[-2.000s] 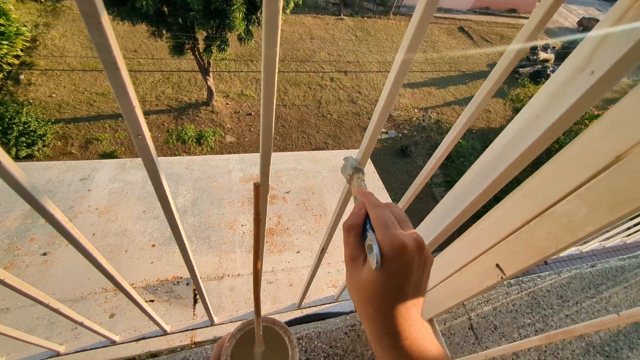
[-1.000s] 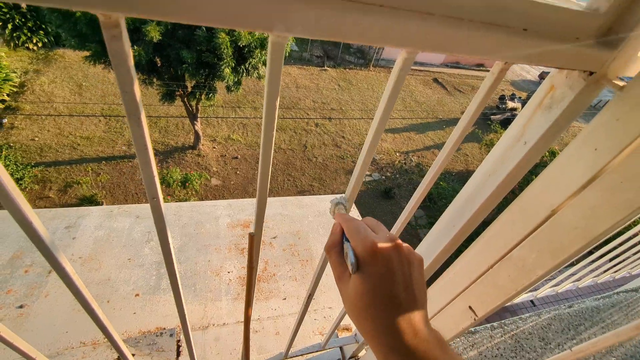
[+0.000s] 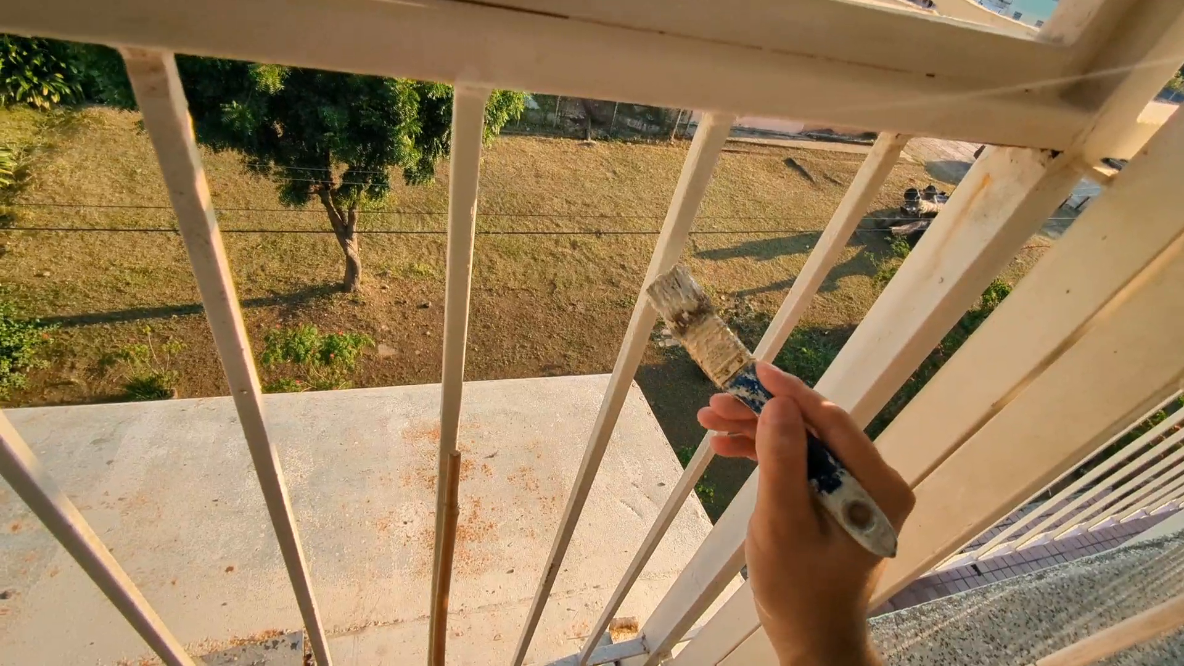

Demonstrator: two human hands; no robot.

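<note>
My right hand (image 3: 814, 499) grips the dark blue, paint-spattered handle of a flat paintbrush (image 3: 708, 338). The brush points up and left, and its paint-caked bristle tip lies at the edge of a cream metal railing bar (image 3: 624, 370); whether they touch I cannot tell. A thin brown stick (image 3: 446, 555) stands upright at the lower middle, in front of another bar (image 3: 460, 268). What the stick rests in is below the view. My left hand is not in view.
A wide cream top rail (image 3: 592, 60) crosses above the bars. Thick slanting posts (image 3: 1045, 370) stand close on the right. Beyond the bars lie a pale concrete slab (image 3: 351, 462), dry grass and a tree (image 3: 347, 213). Speckled flooring (image 3: 1027, 592) shows at the lower right.
My right hand has turned, so the brush now shows along its length, pointing up-left. The view has tilted up, bringing in the top rail; the container seen at the bottom earlier is out of view.
</note>
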